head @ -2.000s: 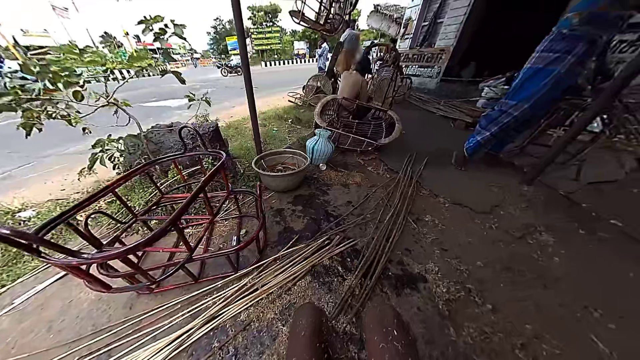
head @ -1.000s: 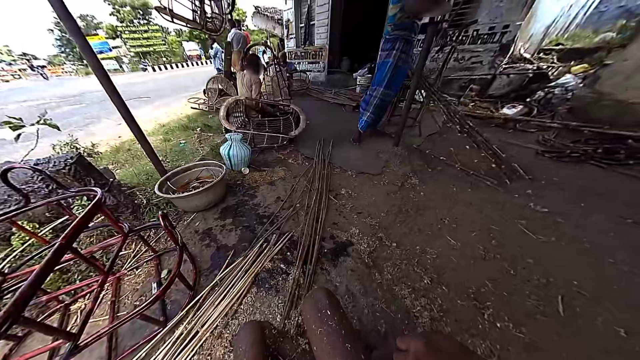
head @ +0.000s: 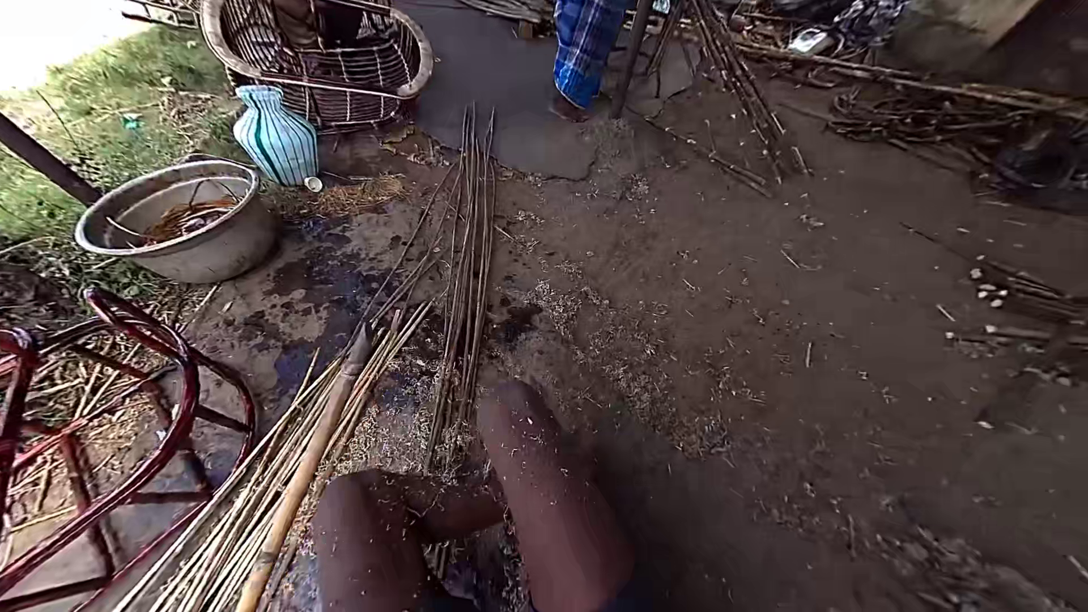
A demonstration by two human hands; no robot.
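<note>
Neither my left hand nor my right hand is in view; only my bent knees, flecked with shavings, show at the bottom. A thicker cane pole (head: 306, 466) slants over a bundle of thin pale cane strips (head: 242, 518) left of my knees; its lower end leaves the frame, so what holds it there is hidden. Darker thin canes (head: 467, 280) lie on the ground straight ahead. A red-brown cane frame (head: 183, 408) of curved loops stands at the left. Beyond it is a grey metal basin (head: 204, 255) with coiled strips in it.
A blue-green striped pot (head: 276, 140) stands beside the basin. Behind it is a round woven cane seat (head: 365, 76) with someone partly visible. A person in a blue checked wrap (head: 586, 51) stands near a dark post (head: 631, 59). Stick piles (head: 926, 123) lie at the right.
The thicker pole now lies across the pale strips, where it was not seen before. A hand at the lower right a second ago is out of view. The view has tilted down.
</note>
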